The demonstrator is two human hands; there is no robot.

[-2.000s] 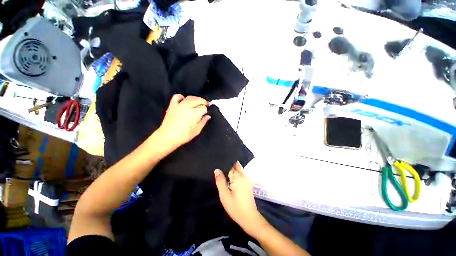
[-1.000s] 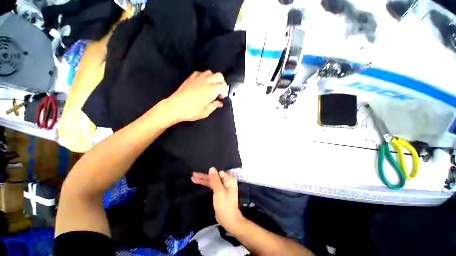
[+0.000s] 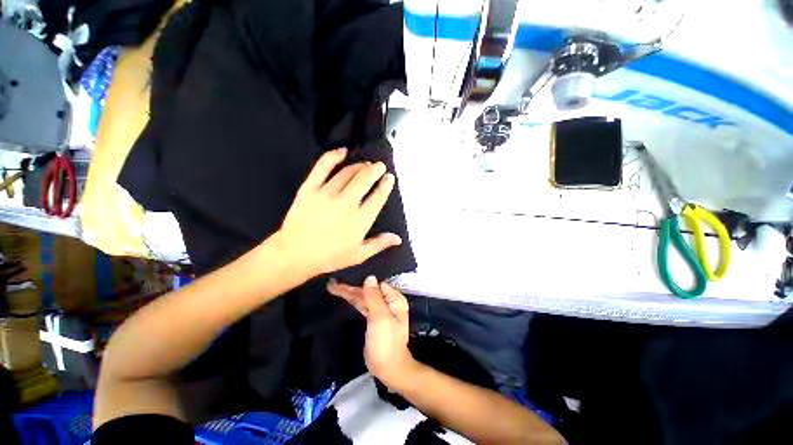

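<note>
A large black fabric garment piece (image 3: 235,130) lies over the left part of the white table and hangs over its front edge. My left hand (image 3: 341,213) lies on top of it, palm down with fingers spread, near its right edge. My right hand (image 3: 383,326) is at the table's front edge with its fingertips at the fabric's lower edge; the thumb is up and some fingers are under the cloth. The white sewing machine (image 3: 696,113) with a blue stripe stands to the right of the fabric. The fabric's right edge is left of the presser foot area.
A dark smartphone (image 3: 587,153) and shears (image 3: 683,230) with green and yellow handles lie on the right. Red-handled scissors (image 3: 59,186) and a grey housing (image 3: 30,96) are at far left. A blue crate (image 3: 252,428) is below. A yellow-tan strip (image 3: 117,187) lies left of the fabric.
The view has shifted, with table items now higher. My left hand has moved down the fabric and flattened from a bunched pose. My right hand stays by the lower edge.
</note>
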